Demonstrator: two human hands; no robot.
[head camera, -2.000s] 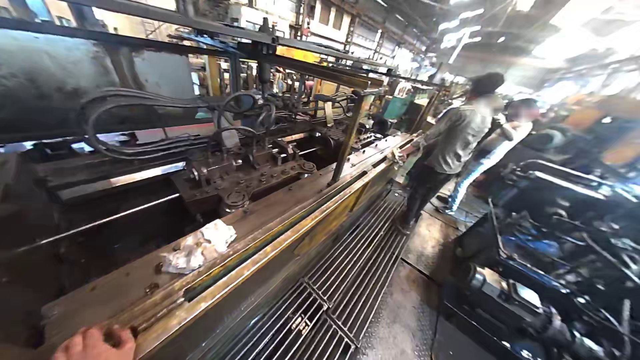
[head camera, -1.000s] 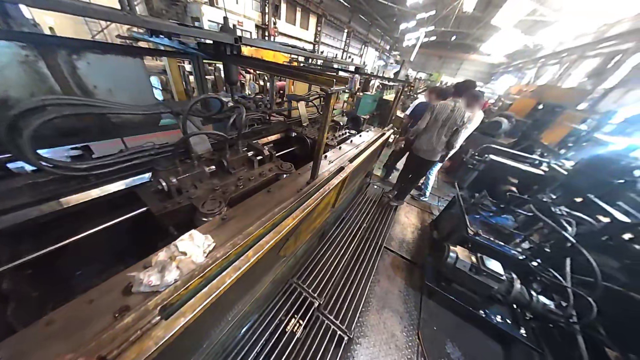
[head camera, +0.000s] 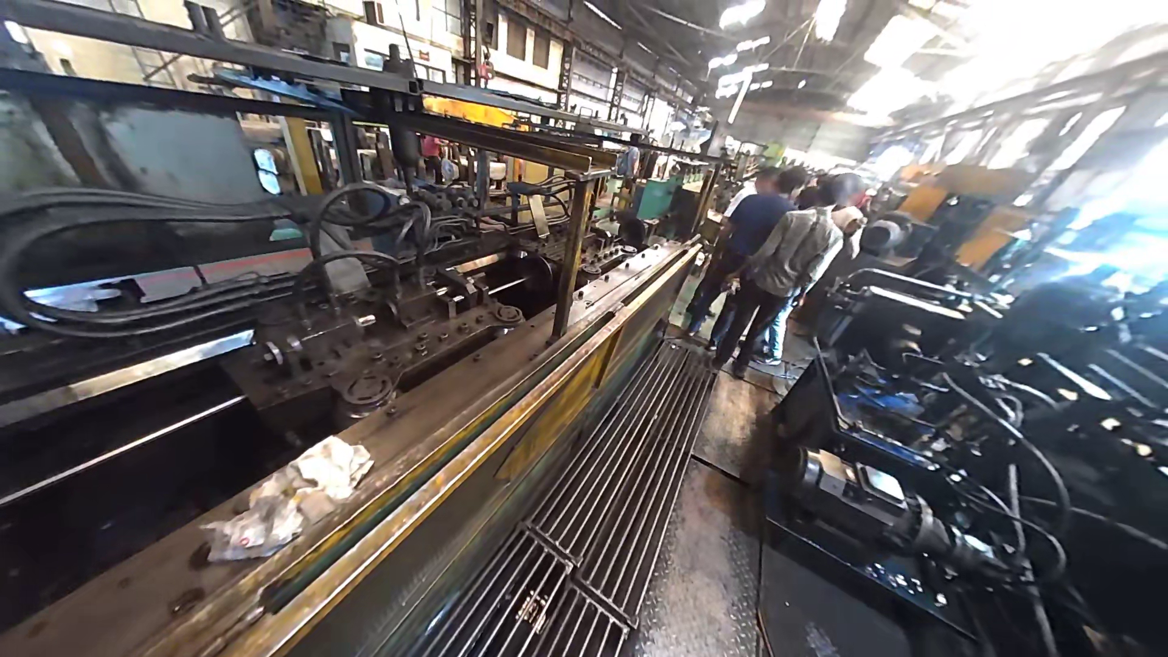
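Neither my left hand nor my right hand shows in the head view now, so what they hold or touch is hidden. A crumpled whitish rag or plastic bag (head camera: 290, 497) lies on the worn metal ledge (head camera: 456, 379) of a long machine bed, at the lower left. Behind the ledge sits a greasy bolted carriage (head camera: 365, 351) with round flanges. Black hoses (head camera: 137, 205) loop above it at the left. An upright metal post (head camera: 572, 260) rises from the ledge.
A slatted metal grating (head camera: 602, 484) runs along the machine's side, beside tread-plate flooring (head camera: 698, 547). Several people stand on the walkway ahead, one in a grey shirt (head camera: 794, 251). At the right is dark machinery with an electric motor (head camera: 858, 488) and hoses.
The hand at the ledge's lower left two seconds ago is out of view. The people ahead have shifted and stand closer together, with more of them visible. The crumpled rag or bag stays on the ledge.
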